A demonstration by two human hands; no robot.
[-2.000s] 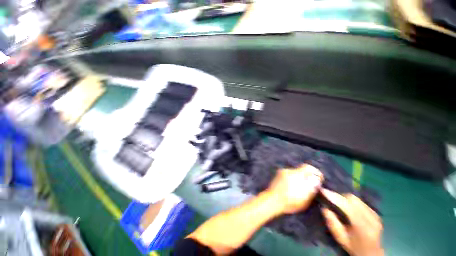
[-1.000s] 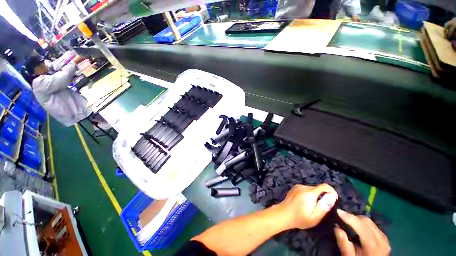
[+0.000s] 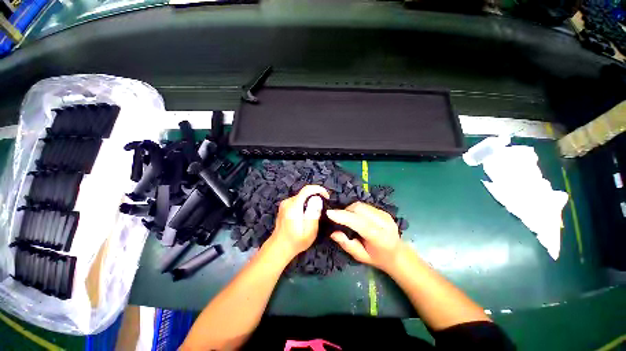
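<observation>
My left hand [image 3: 300,223] and my right hand [image 3: 367,232] meet over a large heap of small black inserts [image 3: 268,185]. Both hands hold a black handle part [image 3: 327,218] between them, mostly hidden by the fingers. The thumb of my left hand lies on top of it and the fingers of my right hand touch its right side. Whether an insert is in my fingers cannot be told. A tangled pile of loose black handle parts [image 3: 199,199] lies left of the heap.
A black tray [image 3: 343,122] lies behind the heap, with one assembled handle [image 3: 257,85] at its left end. A plastic-lined bin [image 3: 130,103] with rows of handles stands at left. At right are a white cloth [image 3: 525,188] and a translucent squeeze bottle [image 3: 486,149]. A dark conveyor belt [image 3: 329,51] runs behind.
The view has swung from the left to straight over the bench, so the cloth and bottle now show. Both hands still hold the dark part together above the heap.
</observation>
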